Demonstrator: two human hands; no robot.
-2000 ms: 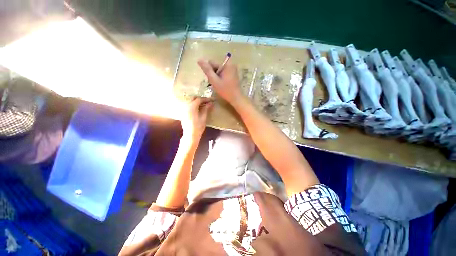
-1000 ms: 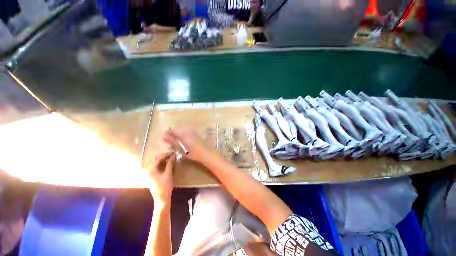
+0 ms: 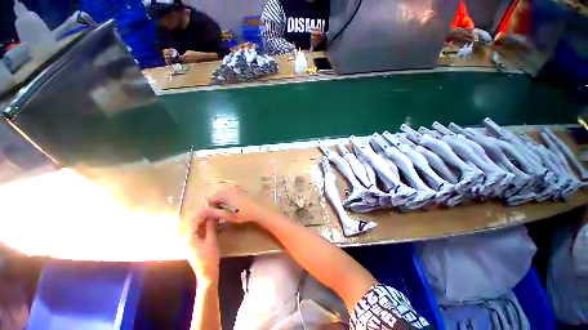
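My right hand (image 3: 233,206) holds a slim pen-like rod (image 3: 224,207) over the tan bench, just left of the stained patch. My left hand (image 3: 204,236) is close beside it at the edge of the bright glare, fingers pinched together. Something small and pale shows between the two hands, too blurred to tell; whether the left fingers grip it is hidden. A single white leg (image 3: 334,196) with a dark strap on its foot lies at the near end of the row, right of the stained patch.
A row of white legs (image 3: 419,167) covers the right of the bench. A green belt (image 3: 361,97) runs behind. People sit at the far bench (image 3: 187,74) with a white pile (image 3: 245,63). Blue bins (image 3: 84,293) stand below. A bright lamp glare covers the left.
The view has tilted up, showing more of the far bench. My hands have come together, and the rod in my right hand has turned flatter.
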